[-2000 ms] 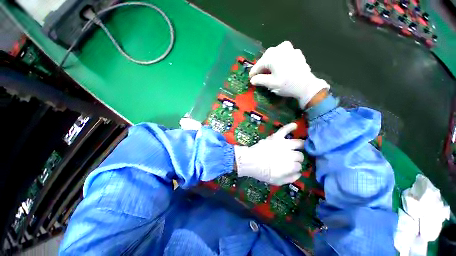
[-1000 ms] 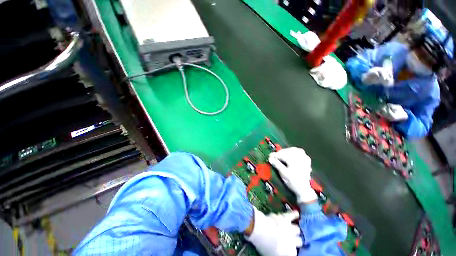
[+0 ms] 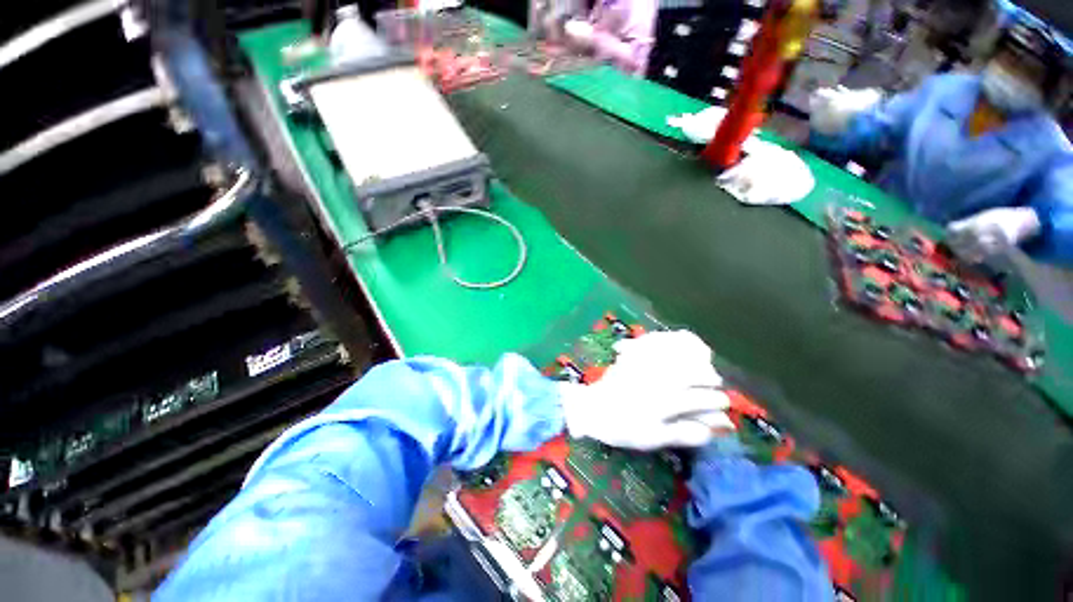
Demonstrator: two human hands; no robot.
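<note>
A clear tray with several green circuit boards over red areas lies on the bench in front of me. My left hand, in a white glove, is over the upper part of the tray. My right hand, also white-gloved, is beside it and the two overlap, so their fingertips are hard to make out. Whether either hand holds anything cannot be seen. The blue sleeves hide parts of the tray.
A light-topped box with a looped grey cable stands ahead on the left. A dark conveyor runs past the tray. Across it are a person, another tray, a red post and white cloths. Black racks stand left.
The view has tilted up and shows more of the line. My left hand has moved up the tray to meet my right hand. The person opposite has a hand raised.
</note>
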